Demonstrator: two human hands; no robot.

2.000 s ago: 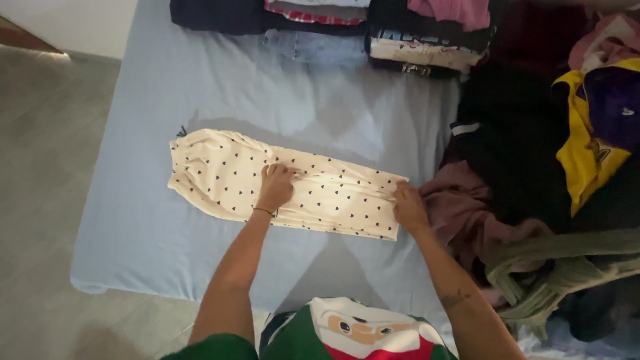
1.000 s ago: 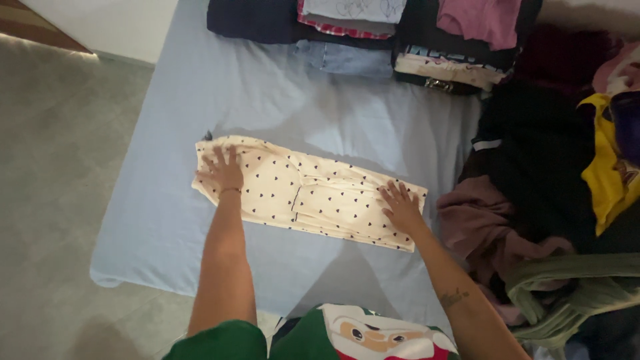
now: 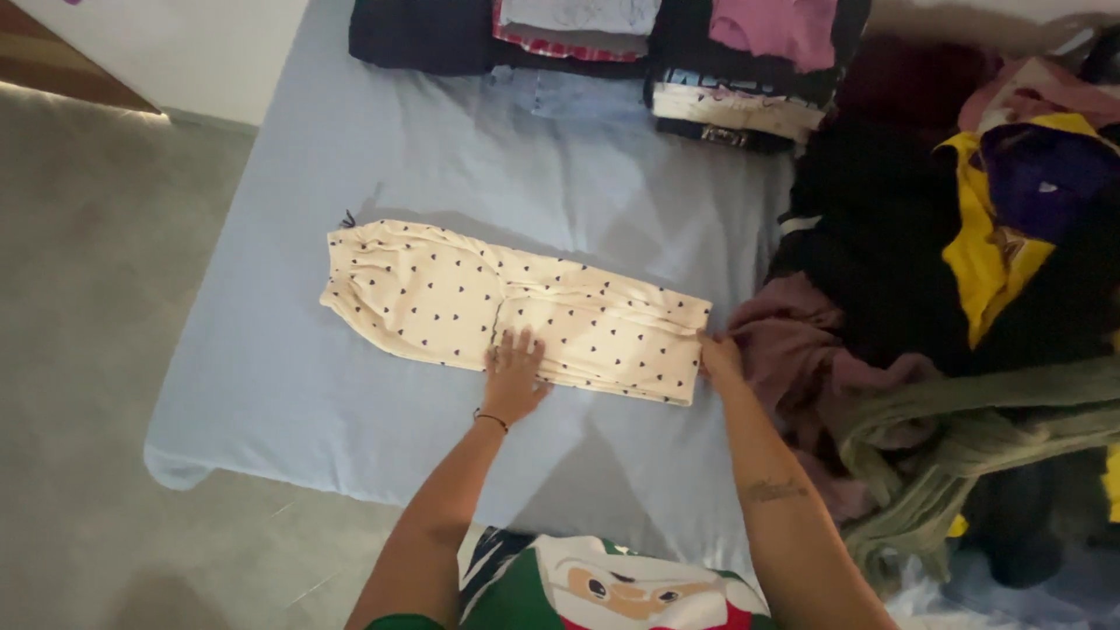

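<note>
Cream pajama pants with small dark hearts lie folded lengthwise on the light blue bed sheet, waistband at the left and leg ends at the right. My left hand rests flat with fingers apart on their lower edge, near the middle, beside a dark seam line. At the right end, my right hand has its fingers on the hem of the leg; the fingertips are partly hidden, but they look closed on the cloth. A dark drawstring tip sticks out above the waistband.
Folded clothes stand in stacks along the far side, with dark cloth, blue denim and a pink garment. A loose heap on the right holds black cloth, a yellow and purple garment, mauve cloth and a green knit.
My left hand has moved from the waistband end to the middle of the pants. My right hand, flat on the legs a second ago, is now at the hem.
</note>
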